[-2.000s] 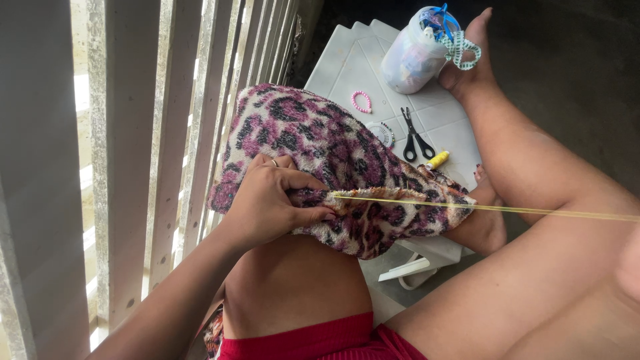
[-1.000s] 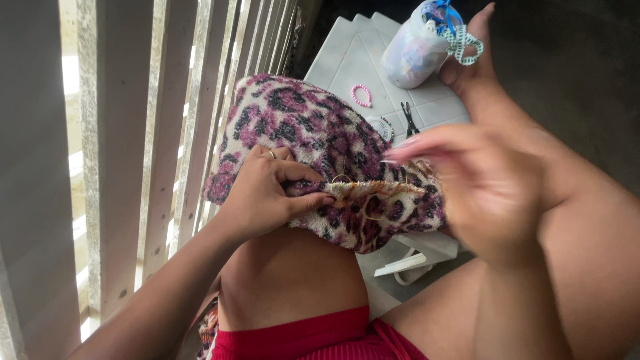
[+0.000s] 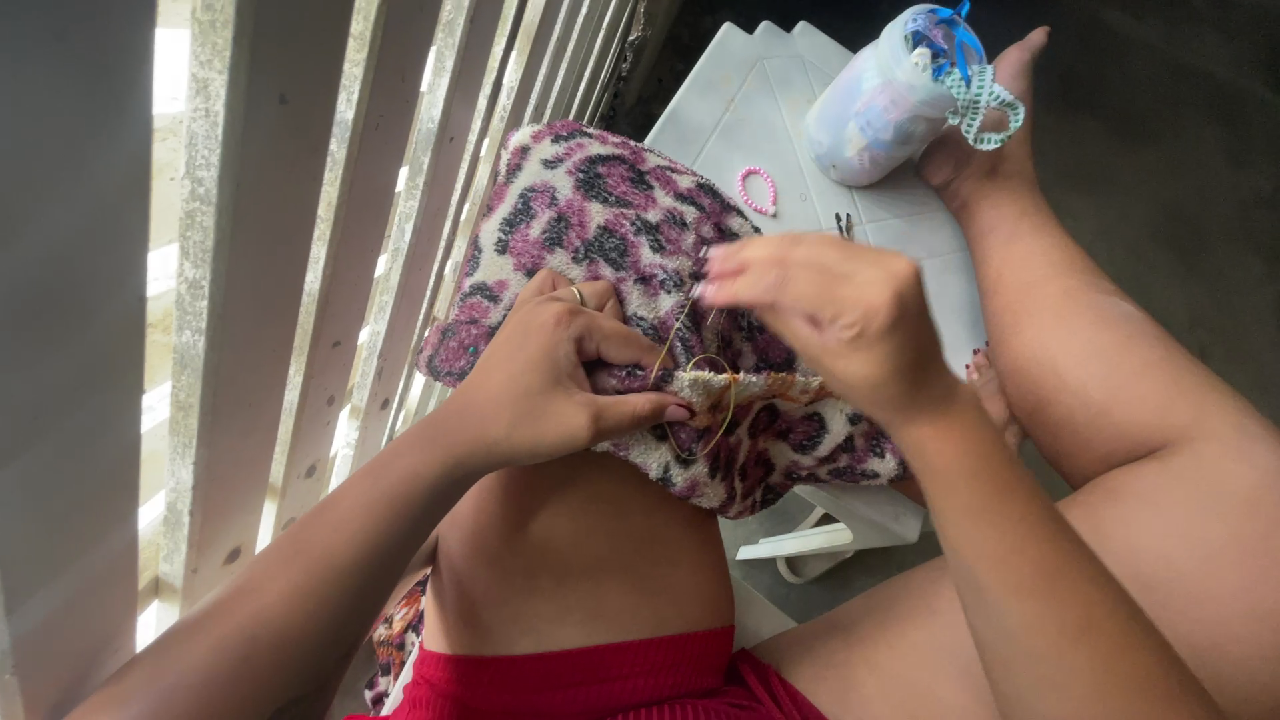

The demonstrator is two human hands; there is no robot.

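A plush leopard-patterned fabric (image 3: 610,220) in purple, black and white lies over my thigh. My left hand (image 3: 570,375), with a ring on one finger, pinches its folded edge between thumb and fingers. From that edge a yellow thread (image 3: 732,410) runs in loose loops. Above the seam is my right hand (image 3: 830,315), blurred, its fingertips together by a strand of the thread; whether they hold a needle is too blurred to tell. Scissors (image 3: 845,225) show only their tips behind my right hand.
On a white plastic table (image 3: 790,95) stand a translucent jar (image 3: 870,110) of sewing bits, a tape measure (image 3: 985,110) hanging from its mouth, and a pink bead bracelet (image 3: 757,190). White slats (image 3: 320,250) rise close at my left. My bare foot (image 3: 990,150) is beside the jar.
The thread, drawn taut to the right two seconds ago, now hangs in loops. My right hand has come in from the right edge to above the seam, covering most of the scissors. My left hand keeps its pinch.
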